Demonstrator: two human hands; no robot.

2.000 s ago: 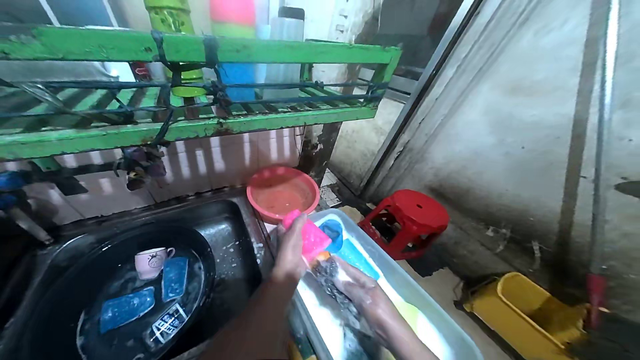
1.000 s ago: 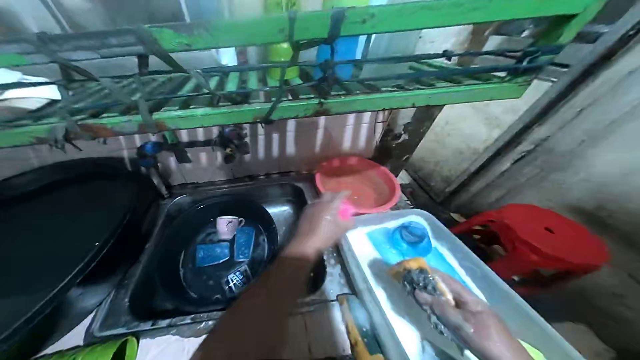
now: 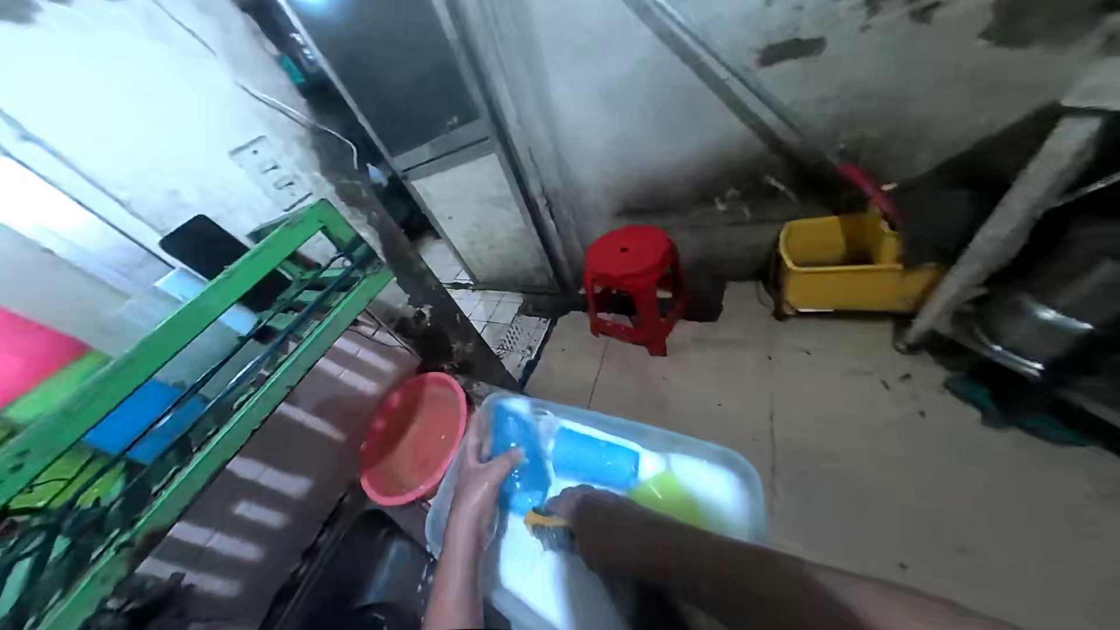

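My left hand (image 3: 481, 481) grips a blue plastic container (image 3: 520, 451) by its side, above a translucent plastic tub (image 3: 739, 477) of whitish, sudsy water. In my right hand (image 3: 588, 512) is a sponge with a yellow-orange part (image 3: 544, 520) and a dark scrubbing mesh, close to the lower end of the blue container. Another blue plastic item (image 3: 595, 458) and a yellow-green item (image 3: 669, 500) lie in the tub, right of the container.
A red plastic basin (image 3: 415, 439) stands left of the tub, by the dark sink (image 3: 372, 560). A green rack (image 3: 175, 346) slants across the left. Beyond the tub are a red stool (image 3: 632, 271), a yellow mop bucket (image 3: 840, 284) and a doorway.
The view has swung to the right. My left hand, over by the red basin with something pink a second ago, now holds the blue container at the tub. The sponge is still in my right hand.
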